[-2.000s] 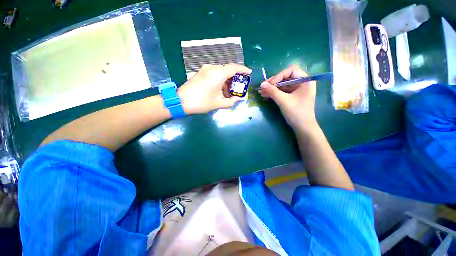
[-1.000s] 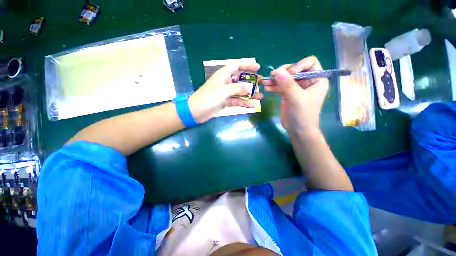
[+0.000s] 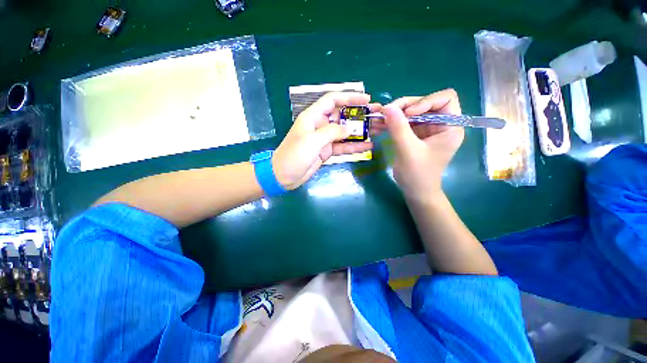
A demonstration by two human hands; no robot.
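Note:
My left hand (image 3: 310, 145) holds a small black module (image 3: 354, 123) with gold parts and a whitish square, its face turned up. My right hand (image 3: 423, 142) grips silver tweezers (image 3: 443, 120). Their tip is at the module's right upper edge; whether it touches, and whether it holds a piece, is too small to tell. The striped adhesive sheet (image 3: 305, 106) lies on the bench under and behind my left hand, partly hidden by it.
A bagged cream sheet (image 3: 156, 106) lies left. At right are a long clear bag (image 3: 502, 99), a phone (image 3: 549, 113) and a translucent bottle (image 3: 583, 62). Trays (image 3: 21, 166) of parts stand far left. Modules (image 3: 111, 21) lie at the back. A blue-clothed person (image 3: 617, 205) is at right.
The view has shifted since the oldest frame, bringing the left trays into view. The module's face has turned more upward, and the tweezers have come to its right edge.

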